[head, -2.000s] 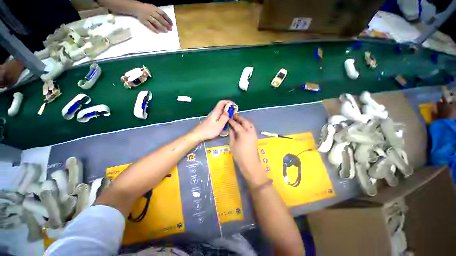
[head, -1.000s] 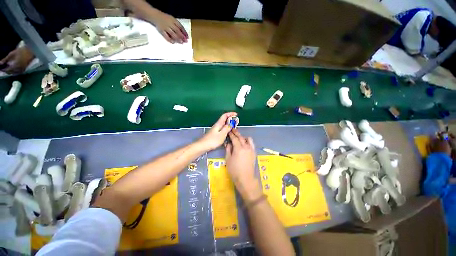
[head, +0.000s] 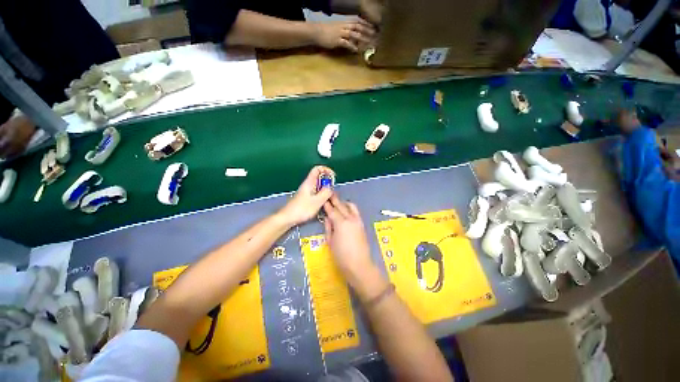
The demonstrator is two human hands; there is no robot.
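My left hand holds a small unit, white shell with a blue part, upright at the front edge of the green belt. My right hand is just below and right of it, its fingertips against the unit's lower end. The fingers hide most of the unit. Whether my right hand holds a separate small part cannot be told. A pen-like tool lies on the bench to the right of my right hand.
The green belt carries white shells with blue inside and small components. Shell piles lie right and left. An open carton stands lower right. Other people's arms show across the belt and at right, one near a carton.
The belt items have shifted left in view. A person's hand across the belt now reaches to the carton, and a blue sleeve at right reaches over the belt. My hands stay together on the unit.
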